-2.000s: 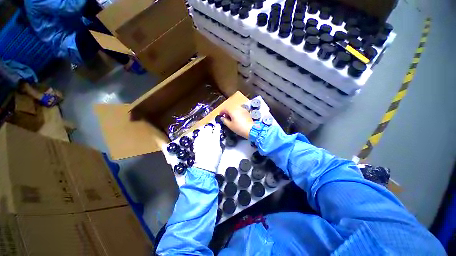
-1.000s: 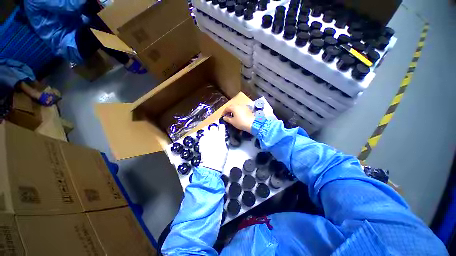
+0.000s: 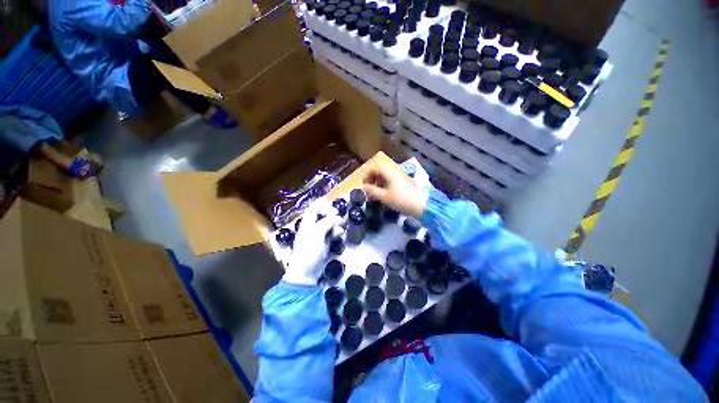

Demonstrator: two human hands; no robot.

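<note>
A white foam tray [image 3: 375, 253] lies tilted in front of me, with short black cylinders [image 3: 374, 299] standing in its pockets. Parts at the far left show glossy ringed faces, those nearer me flat dark ends. My left hand [image 3: 312, 245], in a white glove, lies over the tray's left part; its fingers reach among the glossy parts, and their grip cannot be made out. My bare right hand [image 3: 393, 186] is at the tray's far edge, fingers bent beside a black cylinder [image 3: 358, 196]; whether it grips a part is unclear.
An open carton [image 3: 276, 147] with shiny film [image 3: 313, 191] adjoins the tray's far side. Stacked foam trays [image 3: 473, 118] stand behind, with a yellow tool [image 3: 556, 94] on top. Closed cartons [image 3: 93, 291] are at lower left. People in blue smocks [image 3: 98, 43] are at upper left.
My left hand has shifted left and towards me, uncovering black parts near the tray's middle. My right hand has moved slightly right, away from the black cylinder.
</note>
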